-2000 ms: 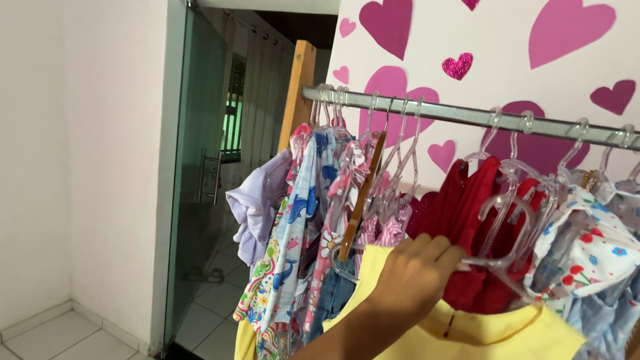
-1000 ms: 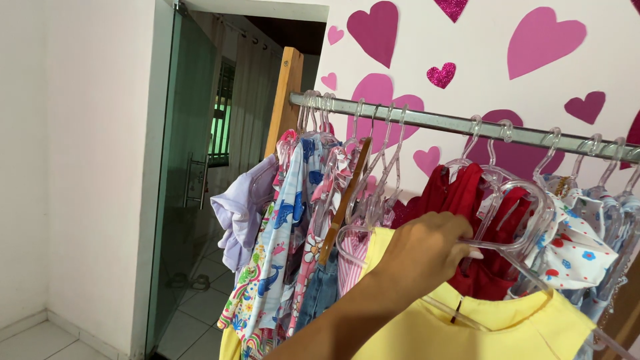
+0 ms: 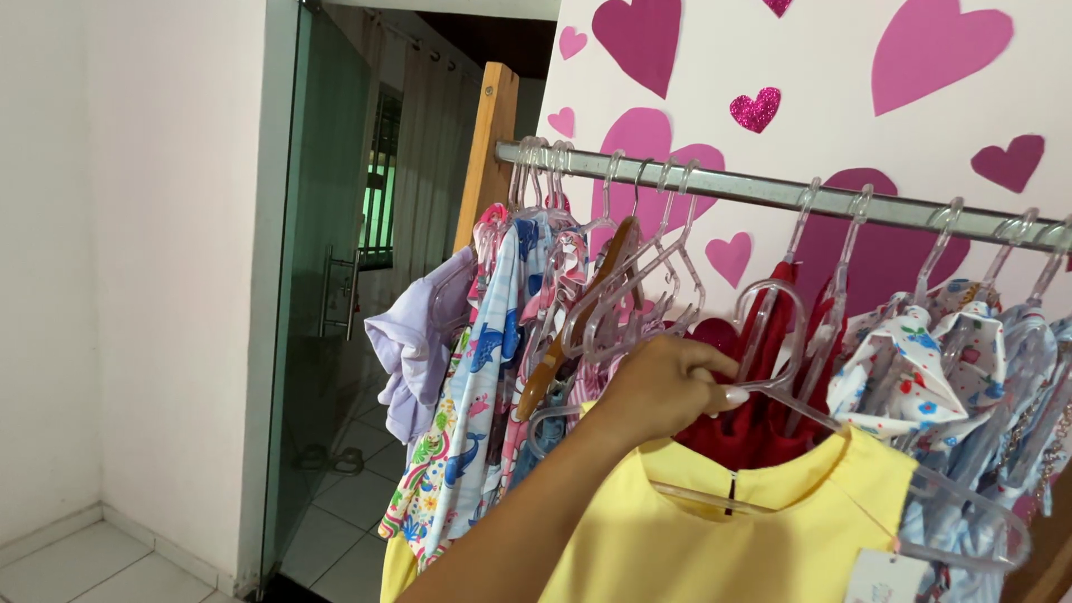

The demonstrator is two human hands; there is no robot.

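Observation:
My left hand (image 3: 674, 389) pinches the neck of a clear plastic hanger (image 3: 791, 400), just below its hook. A yellow sleeveless garment (image 3: 754, 544) hangs on this hanger, with a paper tag (image 3: 886, 578) at its right side. The hanger's hook stands free of the metal rail (image 3: 779, 188), in front of red garments (image 3: 724, 448). My right hand is not in view.
Clear hangers carry a lilac garment (image 3: 410, 335), a whale-print garment (image 3: 481, 368) and white printed garments (image 3: 900, 377). A brown hanger (image 3: 620, 260) hangs mid-rail. Behind are a heart-decorated wall (image 3: 804, 50), wooden post (image 3: 488, 126) and glass door (image 3: 314, 276).
The yellow garment now shows more fully below my left hand, its tag in view at the lower right. My left hand keeps hold of the hanger throughout.

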